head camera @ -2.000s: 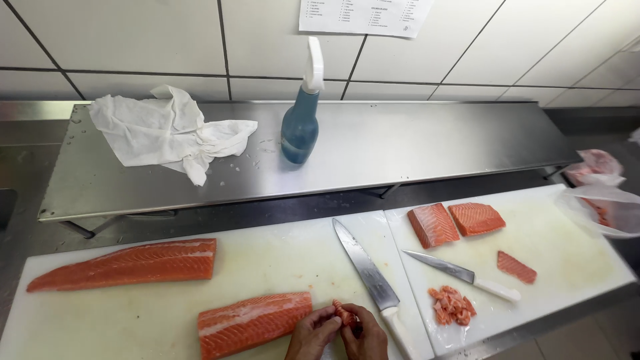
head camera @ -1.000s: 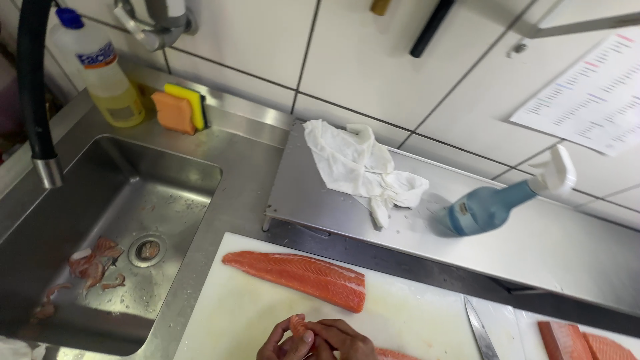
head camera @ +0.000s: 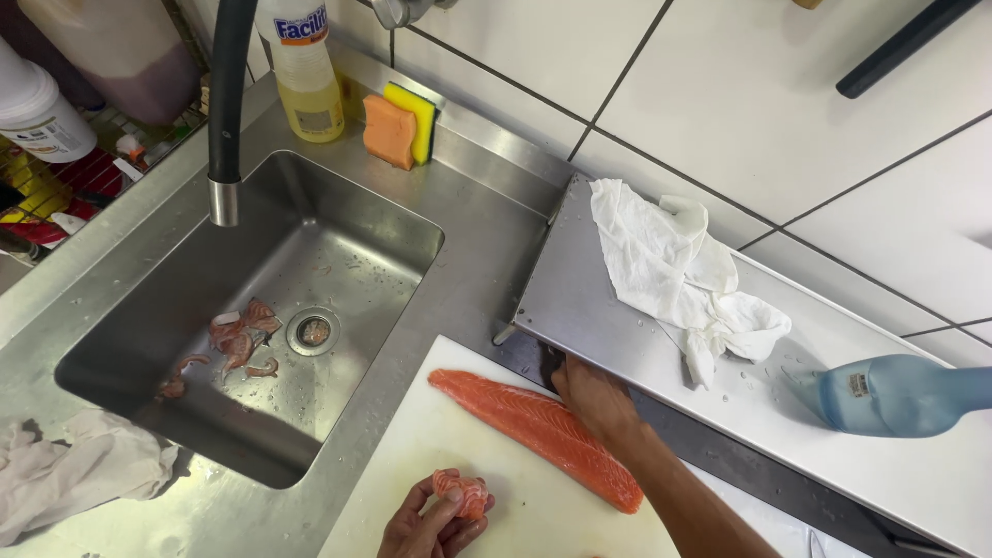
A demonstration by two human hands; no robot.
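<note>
Low over the white cutting board (head camera: 403,434), my left hand (head camera: 438,519) holds a small piece of salmon (head camera: 463,496) between thumb and fingers. My right hand (head camera: 593,399) reaches past the long salmon fillet (head camera: 542,434), its fingers under the front edge of the raised steel shelf (head camera: 566,287). The fingertips are hidden there, so what they touch cannot be told. The fillet lies skin side unseen, partly behind my right forearm. A knife blade (head camera: 815,544) shows at the bottom right edge.
Left of the board is a steel sink (head camera: 349,271) with salmon scraps (head camera: 244,337) near its drain, under a black faucet hose (head camera: 225,101). A crumpled cloth (head camera: 85,473) lies at lower left. The shelf bears a white cloth (head camera: 666,263) and a blue spray bottle (head camera: 891,395). Sponges (head camera: 390,132) stand behind the sink.
The view has swung left to the sink. My right hand has left the salmon piece that both hands held and moved across the fillet to the shelf's edge. My left hand keeps the piece.
</note>
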